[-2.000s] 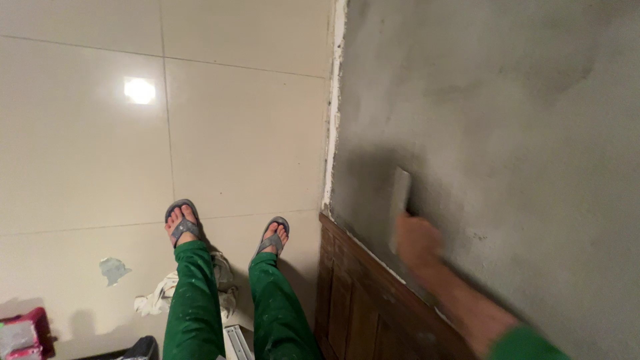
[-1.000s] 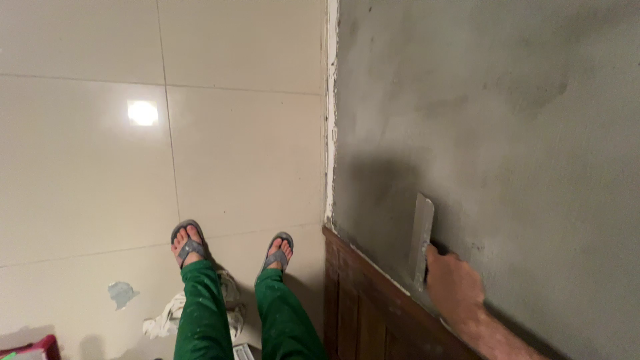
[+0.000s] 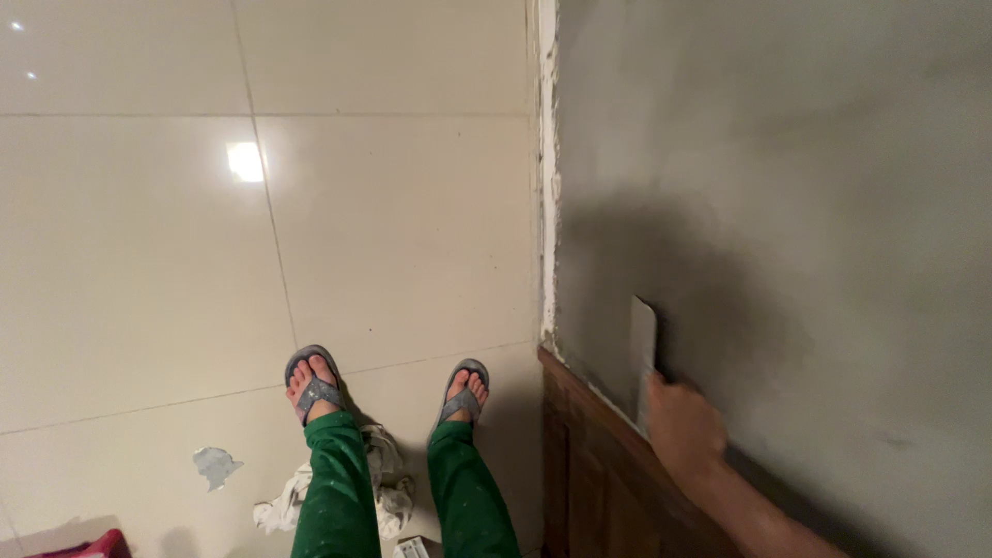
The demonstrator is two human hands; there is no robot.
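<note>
My right hand (image 3: 686, 426) is closed around a flat metal plastering trowel (image 3: 643, 341) at the lower right. The blade lies against or close to the grey plastered wall (image 3: 837, 232), long side nearly upright in the view, just above the top edge of the brown wooden panelling (image 3: 604, 480). A dark shadow falls on the wall around the blade. The hand hides part of the trowel. My left hand is out of view.
My feet in grey flip-flops (image 3: 316, 391) stand on the beige tiled floor (image 3: 403, 232). A crumpled whitish cloth (image 3: 387, 504) lies around my legs. A grey patch (image 3: 216, 467) marks the floor at left, with a red object (image 3: 105, 546) below. A rough white strip (image 3: 549, 170) edges the wall.
The trowel and my right hand have moved down the wall since the oldest frame, nearer the wooden panelling. My right hand keeps hold of the trowel.
</note>
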